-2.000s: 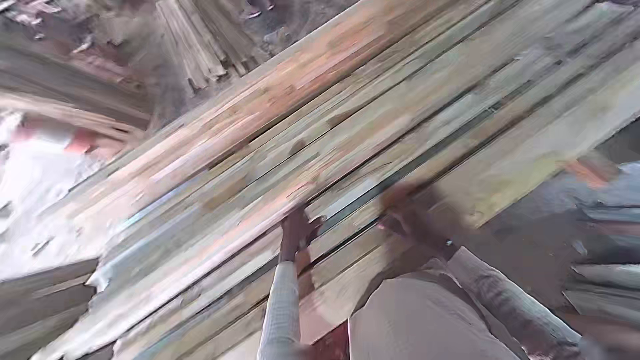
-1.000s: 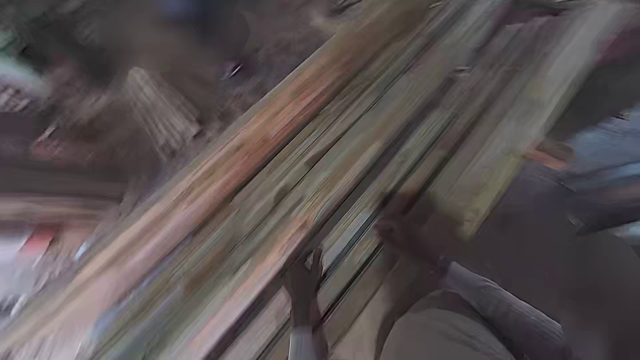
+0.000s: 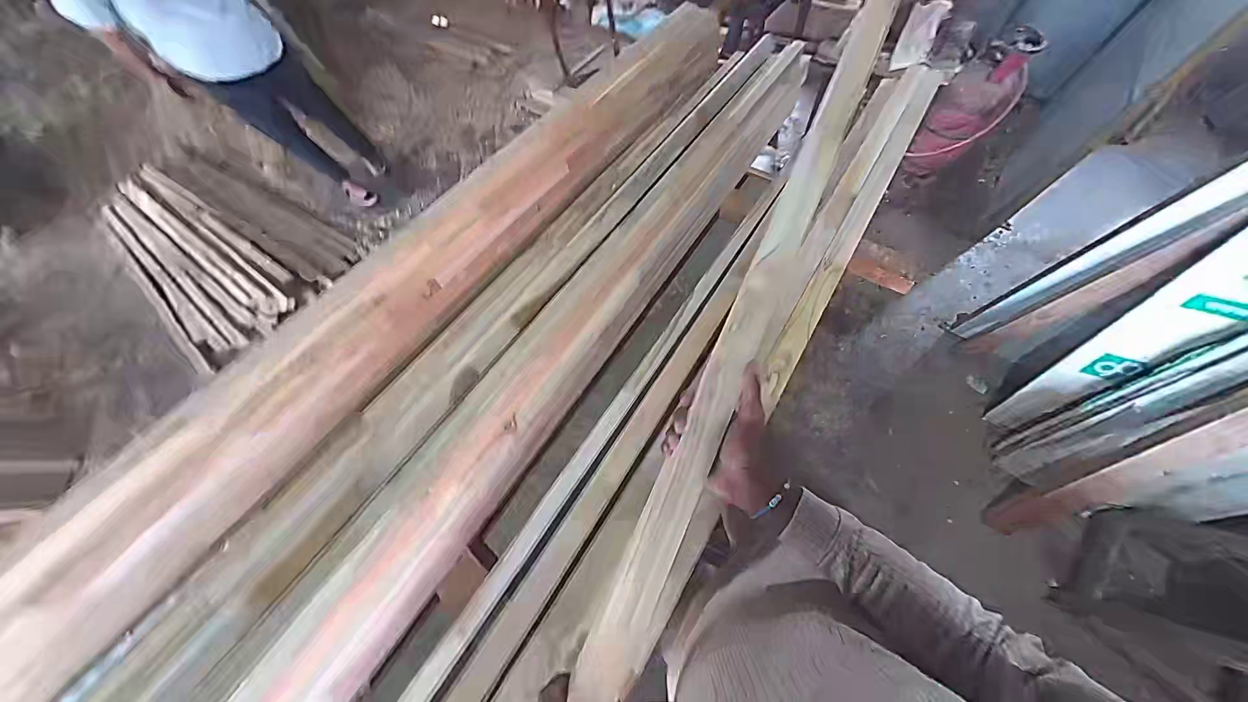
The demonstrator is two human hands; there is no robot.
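My right hand, with a beaded bracelet at the wrist, grips a long wooden plank at right of centre. The thumb is on the plank's right side and fingertips show on its left. This plank lies at a slight angle over other boards, its near end at the bottom edge. Left of it, long pale and reddish boards lie roughly side by side with gaps between some. A small brown patch at the bottom edge, beside the plank's near end, may be part of my left hand; its grip is hidden.
A person stands at the upper left, near a pile of thin wooden pieces on the ground. A red machine or container stands at the upper right. Stacked sheets and boards lie at the right. A wooden crosspiece shows under the boards.
Both hands were over the boards; now my right hand is around a plank and my left is almost wholly out of view. Gaps now show between the boards. The view has shifted.
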